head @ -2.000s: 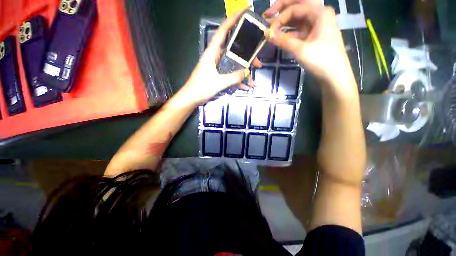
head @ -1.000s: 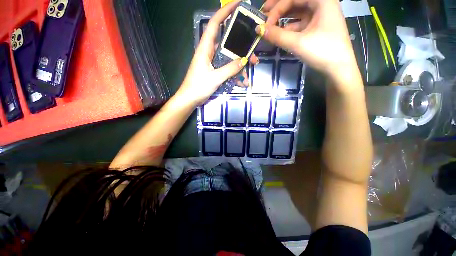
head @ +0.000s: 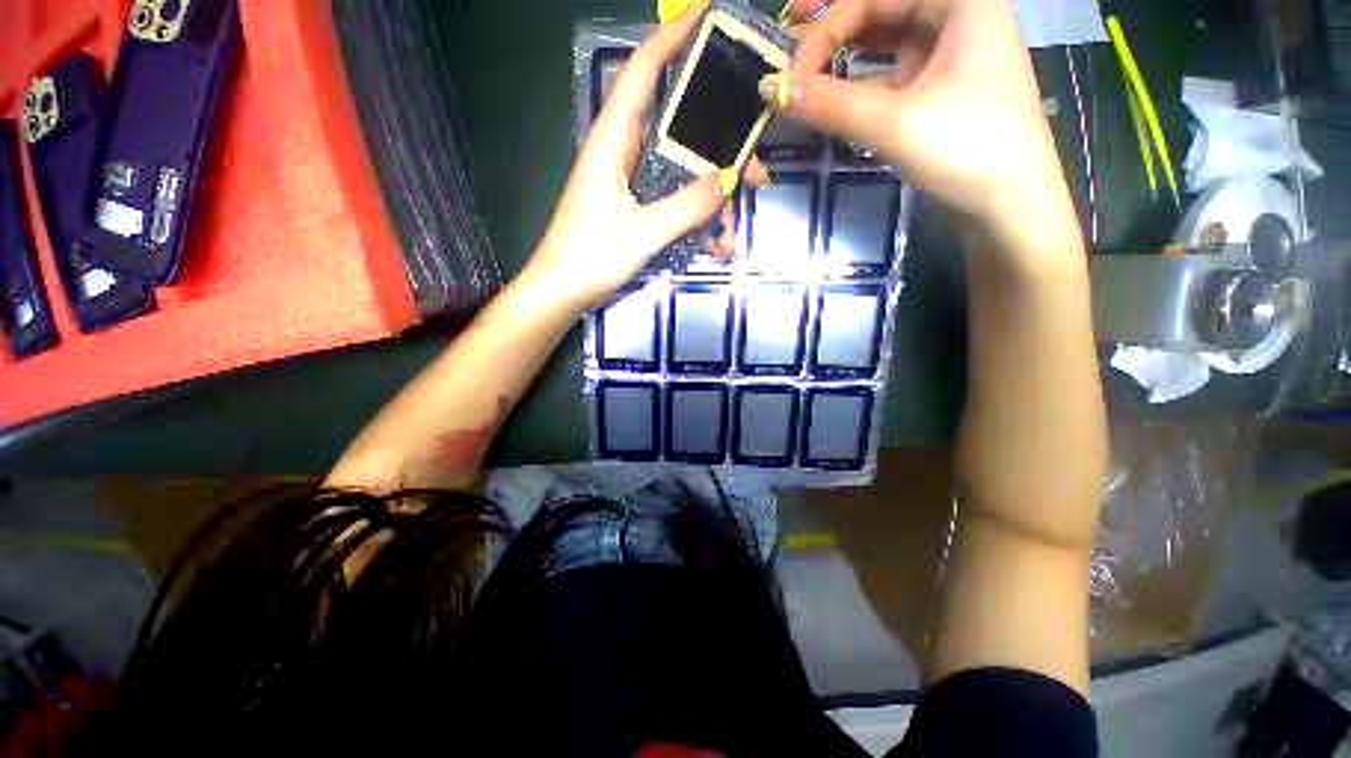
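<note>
A small grey keypad phone (head: 717, 92) with a dark screen inside a pale yellowish frame is tilted in my left hand (head: 630, 193), thumb on its lower edge and fingers behind it. My right hand (head: 904, 96) is at the phone's upper right edge, thumb and index finger pinched together; whether anything thin is between them cannot be told. Fingertips show yellow tips. Below the hands lies a clear tray (head: 736, 379) of dark-bordered screen lenses in rows; its upper part is partly hidden by the hands.
At left, a red-orange foam tray (head: 297, 222) holds purple phones (head: 171, 141), beside stacked clear plastic trays (head: 422, 178). At right lie yellow sticks (head: 1141, 107), white wipes (head: 1227, 141) and a round metallic-topped dispenser (head: 1233, 307). Dark hair hangs across the bottom.
Since two seconds ago, the phone and both hands have shifted slightly up and left in view. The phone stays in my left hand, with my right fingertips still at its edge. The surroundings have shifted slightly.
</note>
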